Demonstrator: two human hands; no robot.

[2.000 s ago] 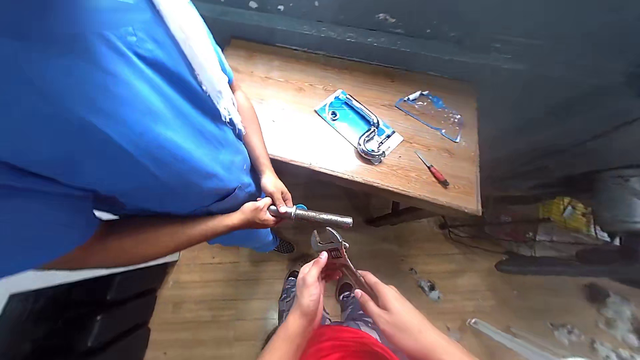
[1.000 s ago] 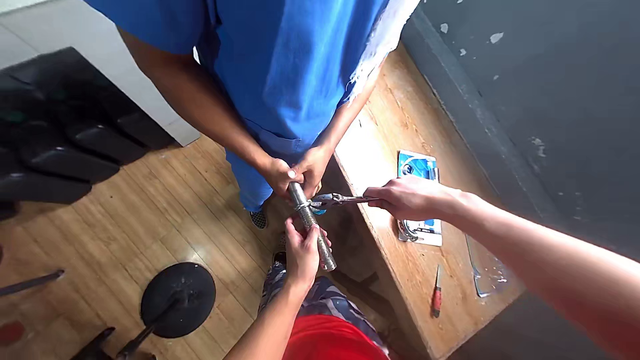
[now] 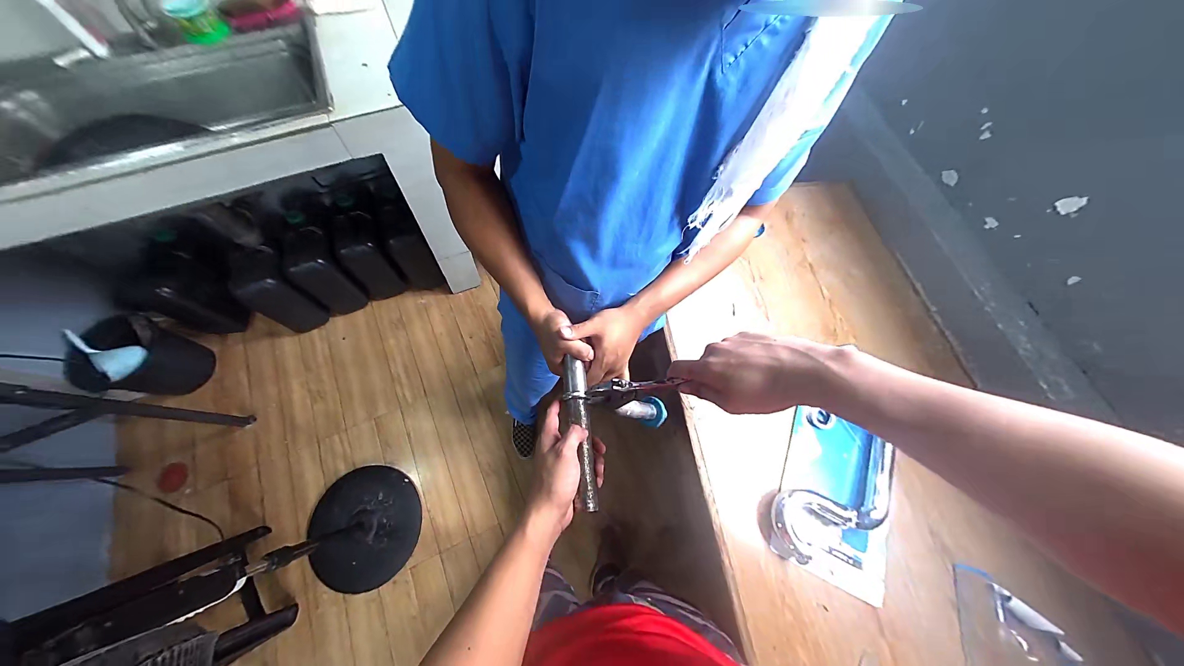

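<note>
My left hand (image 3: 561, 467) is closed around the lower part of a metal pipe (image 3: 587, 481), which hangs roughly upright in front of me. In my right hand (image 3: 749, 372) is the handle of an adjustable wrench (image 3: 615, 392), whose jaw end meets the pipe just above my left hand. A person in blue clothes (image 3: 601, 185) grips the pipe's upper end with both hands (image 3: 592, 342). Beside the wrench, below those hands, a short metal piece with a blue rim (image 3: 650, 412) shows; its connection to the pipe is hidden.
On the wooden table (image 3: 731, 518) at right lie a chrome faucet part (image 3: 814, 523) on blue-and-white packaging (image 3: 837, 462) and a clear plastic package (image 3: 1008, 615). A round black base (image 3: 365, 529) stands on the floor at left, near black jugs (image 3: 310, 268) under a sink counter (image 3: 338, 134).
Two seconds ago both my hands were at the wrench, apart from the pipe. Since then my left hand has taken hold of the pipe and the wrench has come against it. The view has turned.
</note>
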